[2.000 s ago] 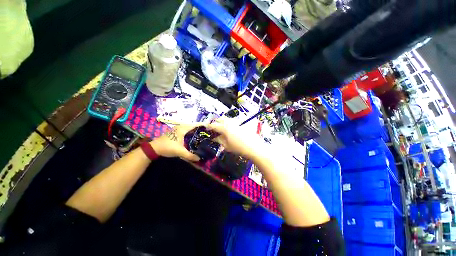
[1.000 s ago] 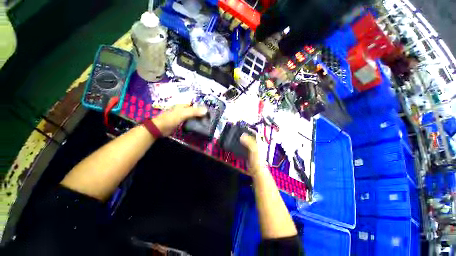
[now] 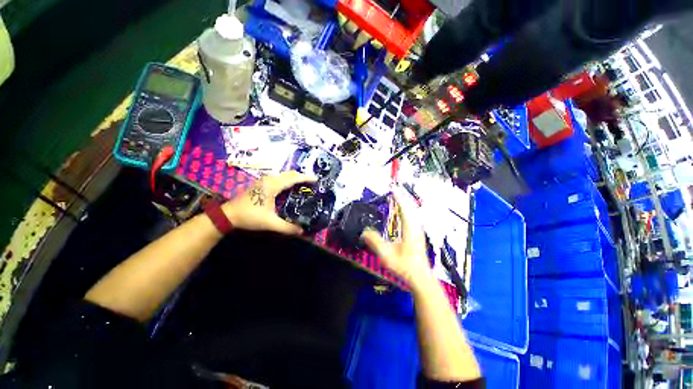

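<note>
My left hand [image 3: 262, 205], with a dark red band at the wrist, holds a black round-faced housing body [image 3: 304, 203] at the bench's front edge. Its open side faces up and shows dark parts and a bit of yellow. My right hand [image 3: 399, 247] is on a black squarish housing cover [image 3: 355, 223] just right of the body; thumb and fingers are around its right side. The two black parts are apart. A grey-black subassembly [image 3: 318, 163] lies on the bench just behind the body.
A teal multimeter [image 3: 158, 118] and a cloudy bottle [image 3: 226, 72] stand at the left. Dark pliers [image 3: 451, 266] lie at the right bench edge beside blue totes [image 3: 498, 273]. Red glowing digits [image 3: 456, 93] show at the back. A large dark blurred shape [image 3: 547, 57] covers the upper right.
Since one second ago, the housing body in my left hand has turned its open side up. My right hand has moved slightly right and its fingers have spread around the cover.
</note>
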